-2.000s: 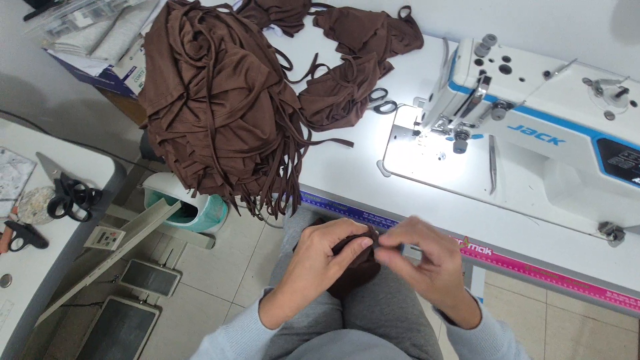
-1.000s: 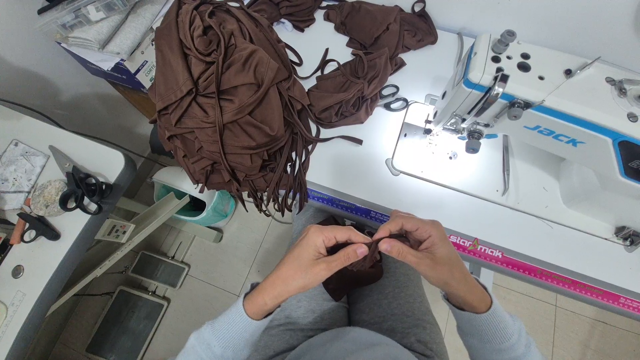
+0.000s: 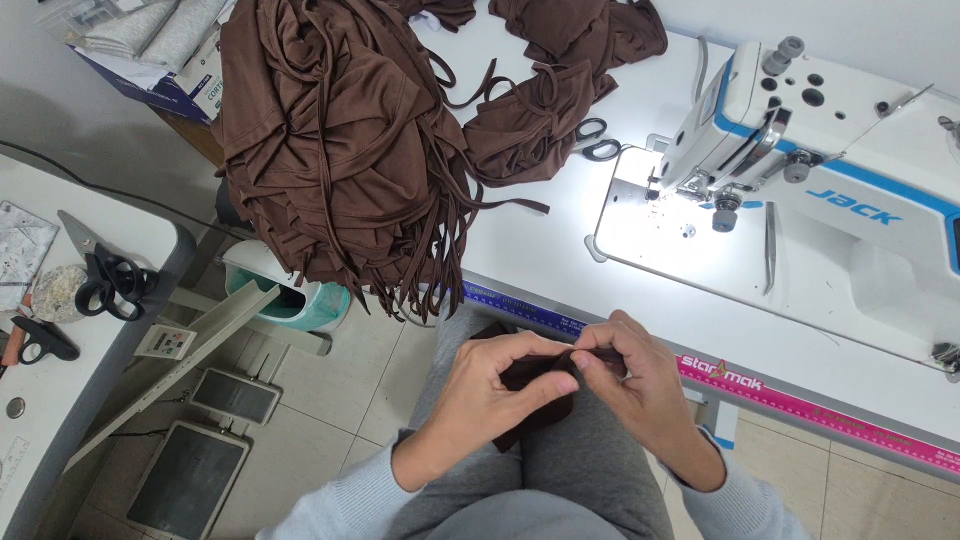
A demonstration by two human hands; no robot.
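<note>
Above my lap, my left hand [image 3: 502, 390] and my right hand [image 3: 626, 371] pinch a small piece of dark brown fabric [image 3: 536, 409], their fingertips close together at its upper edge. Part of the piece hangs down between my thighs, and my fingers hide much of it. A big pile of brown fabric garments with thin straps [image 3: 345, 150] lies on the sewing table beyond my left hand. Beside it is a smaller gathered brown piece [image 3: 529, 124]. The Jack sewing machine [image 3: 832, 172] stands beyond my right hand, its lamp lit.
Small black-handled scissors [image 3: 596, 142] and metal tweezers [image 3: 770, 247] lie by the machine. A measuring tape [image 3: 750, 379] runs along the table's front edge. Large scissors [image 3: 112, 281] are on the left table [image 3: 67, 405]. A lined bin [image 3: 322, 304] and foot pedals [image 3: 191, 476] sit below.
My right hand was raised slightly apart with its fingers blurred two seconds ago; it has come close to my left hand on the fabric.
</note>
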